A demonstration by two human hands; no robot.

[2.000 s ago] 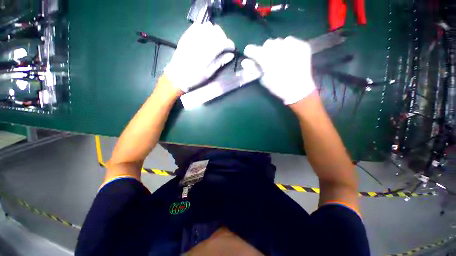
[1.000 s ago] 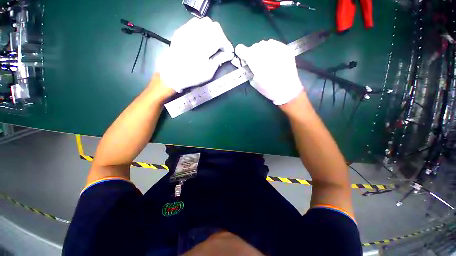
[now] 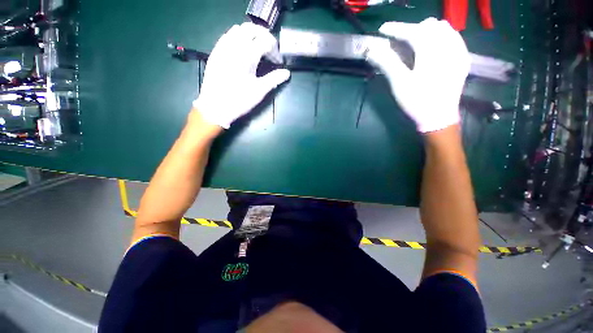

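The black wire harness [image 3: 325, 64] lies across the green bench mat, with thin tie tails [image 3: 316, 97] pointing towards me. The steel ruler [image 3: 322, 44] lies along its far side. My gloved left hand [image 3: 244, 73] grips the harness near the ruler's left end, thumb and fingers around it. My gloved right hand [image 3: 426, 71] holds the ruler between thumb and fingers, and the ruler's far end shows to the right of it. The harness under my right hand is hidden.
A silver-grey connector [image 3: 264, 10] lies beyond my left hand. Red tool handles [image 3: 457, 13] are at the back right. Red pieces [image 3: 357, 5] lie at the top middle. Clear plastic with harness pieces lies at the left [image 3: 39, 84] and right [image 3: 559, 130].
The ruler has gone from slanting under the hands to lying almost level along the harness's far side. My hands have moved apart, the right one to the right. Tie tails now show between them.
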